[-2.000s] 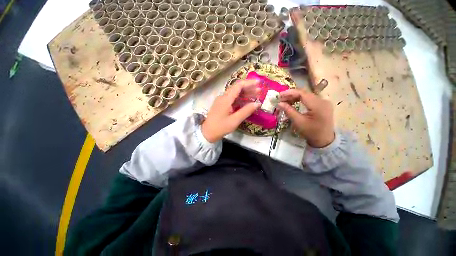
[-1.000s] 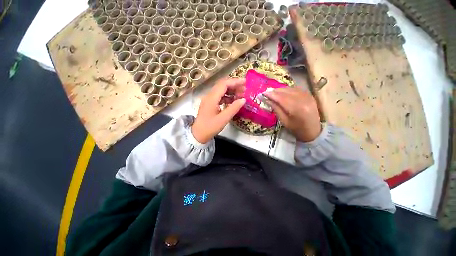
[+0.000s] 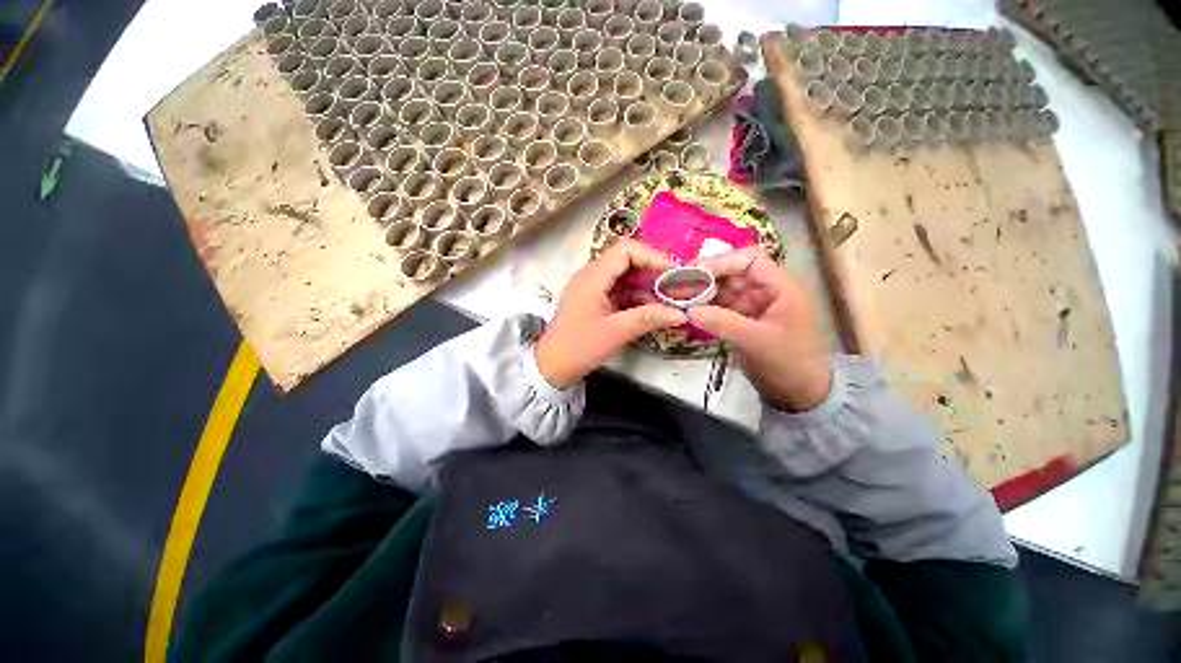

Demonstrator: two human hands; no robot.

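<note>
A pale, open ring (image 3: 685, 286) is held between my two hands, above a bright pink pad (image 3: 693, 228). My left hand (image 3: 602, 314) grips the ring's left side with thumb and fingertips. My right hand (image 3: 767, 324) grips its right side the same way. The pad lies on a round base (image 3: 741, 205) mottled yellow and black. A small white piece (image 3: 715, 247) lies on the pad, partly hidden by my right fingers. Another ring (image 3: 622, 222) stands on the base beyond my left fingers.
A tan board (image 3: 266, 220) at the left bears dense rows of rings (image 3: 453, 158). A second board (image 3: 965, 298) at the right has rings along its far end. A dark and pink cloth (image 3: 769, 149) lies between the boards. Loose rings stand beyond the base.
The white piece has left my right fingers and lies on the pad. Both hands have come together on a ring. A ring now shows on the base's far left part.
</note>
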